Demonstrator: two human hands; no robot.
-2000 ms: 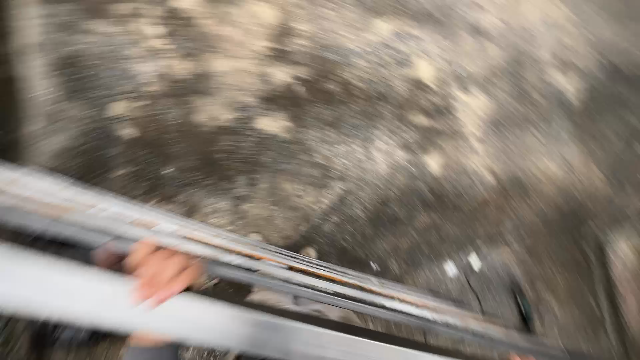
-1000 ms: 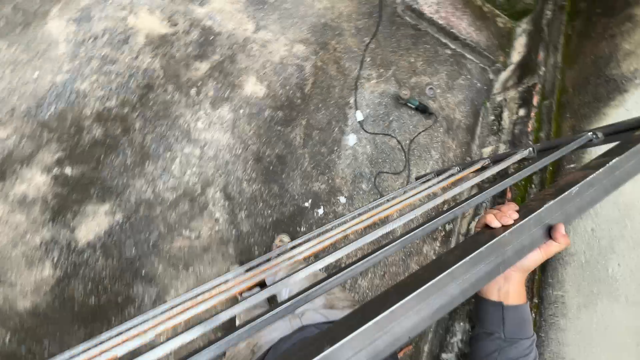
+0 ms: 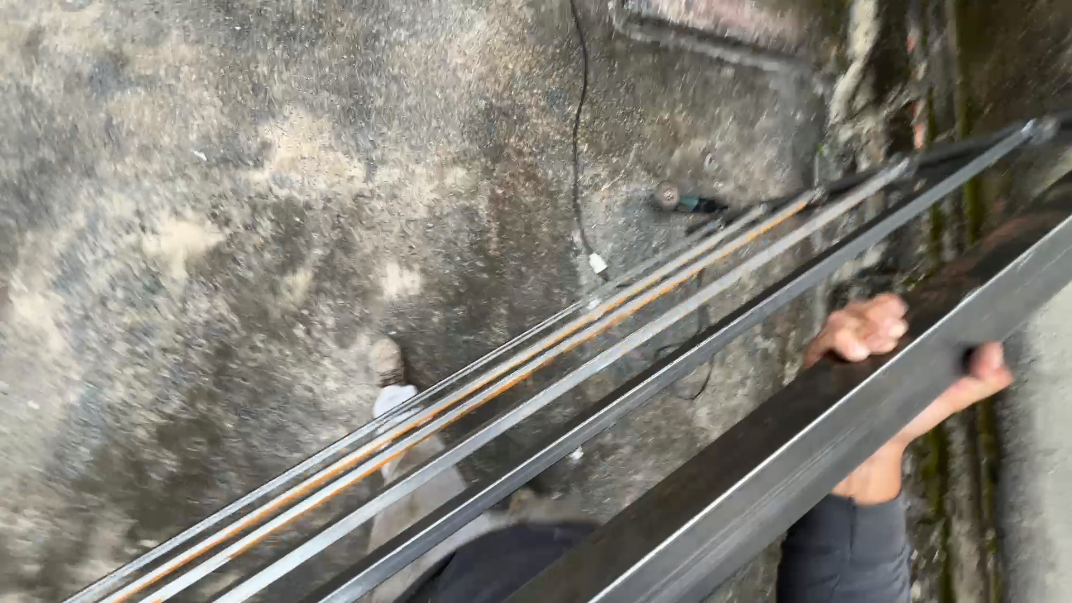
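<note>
My right hand (image 3: 909,368) holds a thick rectangular steel tube (image 3: 804,469) from beneath. Its fingers curl over the dark upper side, and the thumb lies against the near grey side. The tube runs diagonally from the bottom middle to the right edge. Just beyond it, several thinner parallel metal bars (image 3: 586,360) slant the same way, some with orange rust-like streaks. At upper right their ends meet a dark cross bar (image 3: 963,151). My left hand is out of view.
On the stained concrete ground (image 3: 276,193) lie an angle grinder (image 3: 691,201) and a black cable (image 3: 578,126) with a white connector (image 3: 597,263). A shoe (image 3: 387,362) and trouser leg show below the bars. A mossy channel (image 3: 938,502) runs along the right, beside a pale surface (image 3: 1038,435).
The view has swung widely since the oldest frame, and the bars now rise toward the right. Over the last second, my right hand has kept its hold on the tube.
</note>
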